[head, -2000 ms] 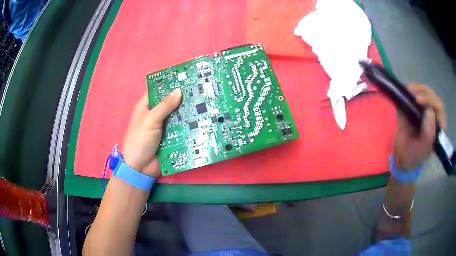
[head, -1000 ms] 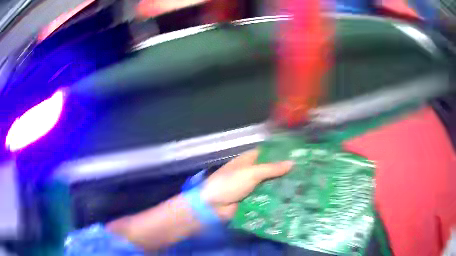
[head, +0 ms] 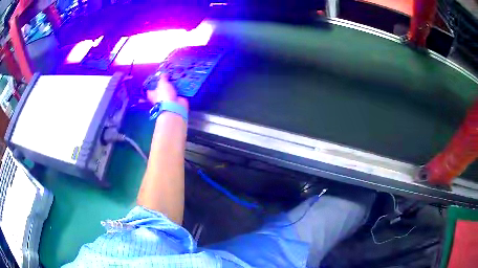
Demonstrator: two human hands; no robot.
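Observation:
My left hand (head: 163, 91) is stretched out at the upper left over the conveyor, with a blue band on its wrist. It holds the near left edge of the circuit board (head: 195, 68), which looks dark blue in the purple light. The board is at the edge of the bright purple-white glow (head: 157, 44). Whether the board touches the belt I cannot tell. My right hand is out of the picture.
The green conveyor belt (head: 314, 89) runs to the right behind a silver rail (head: 293, 142). A white-grey controller box (head: 65, 118) with a cable stands left of my forearm. A red-wrapped post (head: 456, 152) is at the right. The red mat (head: 465, 246) shows at the lower right corner.
The view has swung left from the mat to the conveyor and glow. My left hand has carried the board from over the mat to the glow. My right hand and the black syringe have left the view.

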